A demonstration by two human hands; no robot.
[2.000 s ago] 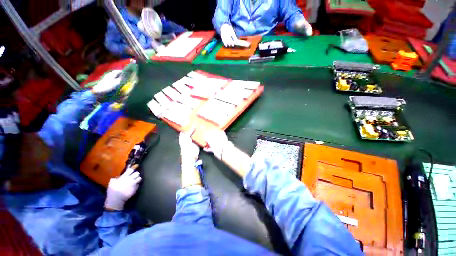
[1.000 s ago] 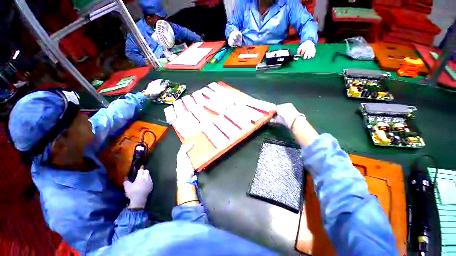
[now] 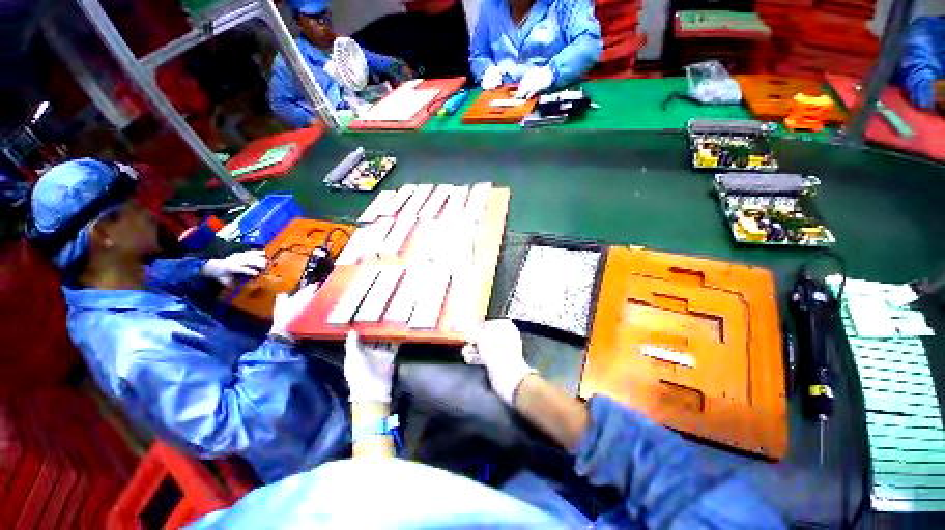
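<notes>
The red carrying board (image 3: 456,320) bears pale strips (image 3: 423,298) in several rows and lies left of the screw tray. My left hand (image 3: 370,371), gloved white with a blue band at the wrist, is at the board's near edge, its fingertips against the edge. My right hand (image 3: 502,357), also gloved, grips the board's near right corner. The speckled screw tray (image 3: 556,287) lies between the red board and the orange fixture (image 3: 679,342). One small pale piece (image 3: 668,356) lies on the fixture.
A black electric screwdriver (image 3: 815,347) lies right of the fixture, beside rows of pale green strips (image 3: 899,414). Board assemblies (image 3: 772,210) with silver blocks sit on the green belt (image 3: 591,186). A worker (image 3: 187,331) sits close at left, a hand near the red board. Other workers are opposite.
The red board has turned and come nearer to me, and now lies level. My right hand has moved from its far right corner to the near one. The neighbour's far arm has drawn back.
</notes>
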